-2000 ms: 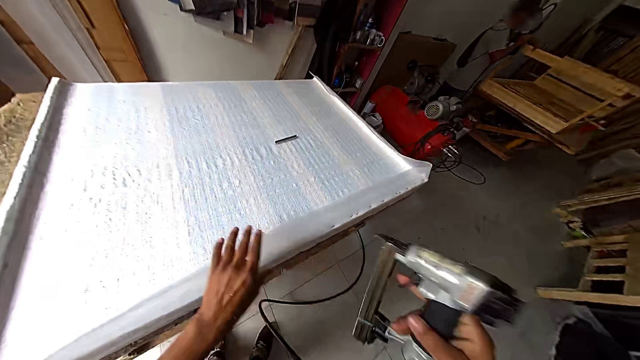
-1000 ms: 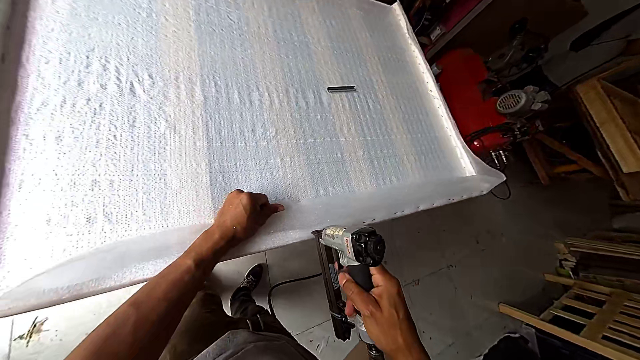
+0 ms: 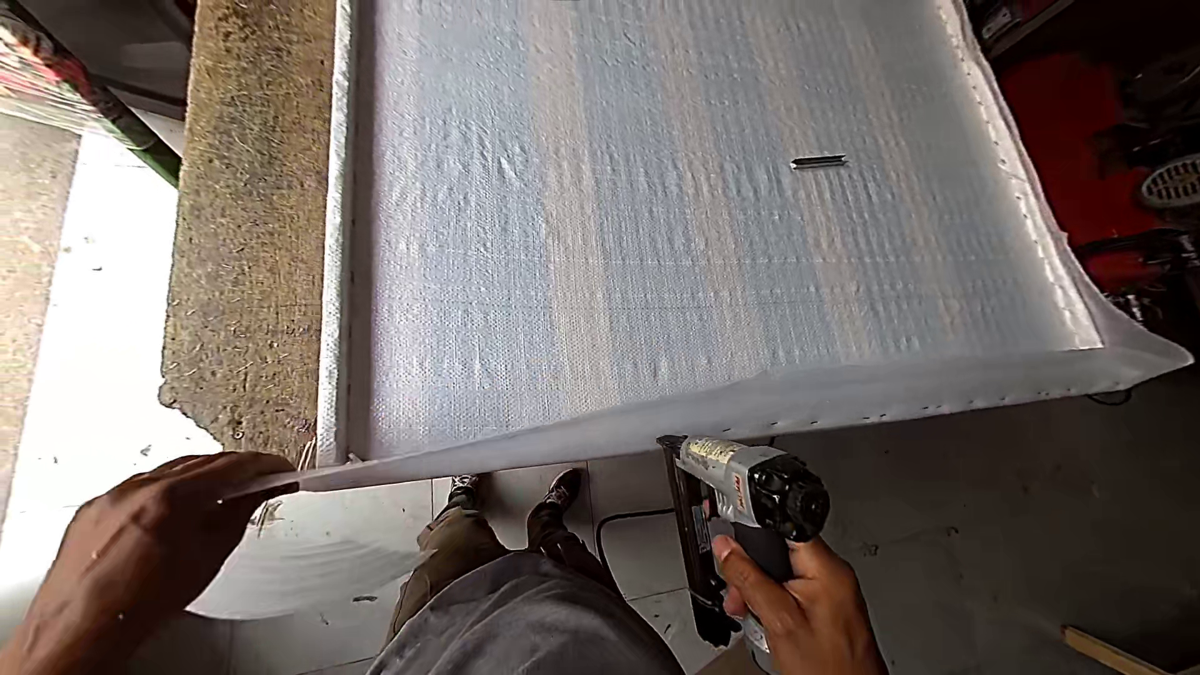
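My left hand (image 3: 159, 534) pinches the near left corner of the thin white fabric (image 3: 581, 441) that covers a large rectangular frame. In my right hand (image 3: 797, 600) is a pneumatic staple gun (image 3: 750, 487), its nose against or very near the frame's front edge, right of the middle. A row of staples runs along that edge to the right of the nose. A short dark strip of staples (image 3: 818, 162) lies on the woven, striped white sheeting (image 3: 656, 234) inside the frame. The sheeting's left border is a raised, white-wrapped rail (image 3: 342, 234).
A worn fibrous brown board (image 3: 248, 216) shows beneath the frame at left. An air hose (image 3: 619, 520) hangs behind the staple gun. Red equipment (image 3: 1059, 131) stands at the right, beyond the frame. A wooden piece (image 3: 1125, 652) lies at lower right, and tiles cover the floor.
My left hand has moved left from the middle of the front edge to the near left corner and taken hold of the fabric there. The view has shifted left.
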